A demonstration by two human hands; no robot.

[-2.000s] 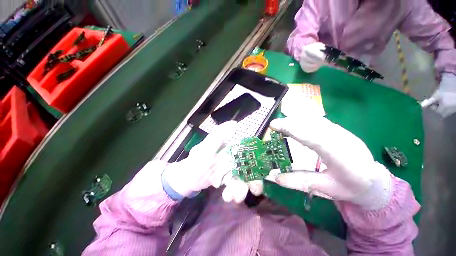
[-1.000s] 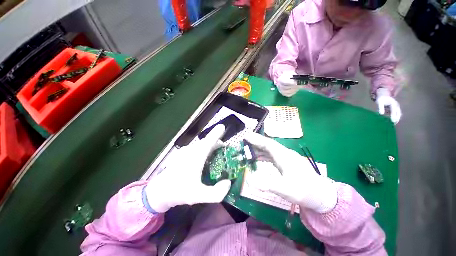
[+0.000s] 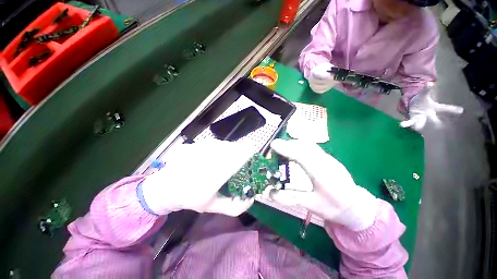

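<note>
A green circuit board is held in front of me between my two white-gloved hands, its component side facing up. A white connector and a dark connector show at its right edge. My left hand grips its left side and covers part of it. My right hand holds its right side between thumb and fingers. A white paper sheet lies under my right hand, mostly hidden, with a pen at its lower edge.
A black tray with a smartphone, a tape roll and a dotted label sheet lie beyond my hands. Another board is at right. Several boards ride the belt. A coworker opposite holds a board panel.
The board in my hands has been turned over and now lies flatter. The belt boards have shifted down-left in view. The coworker's free hand has risen and spread. The tweezers are no longer visible.
</note>
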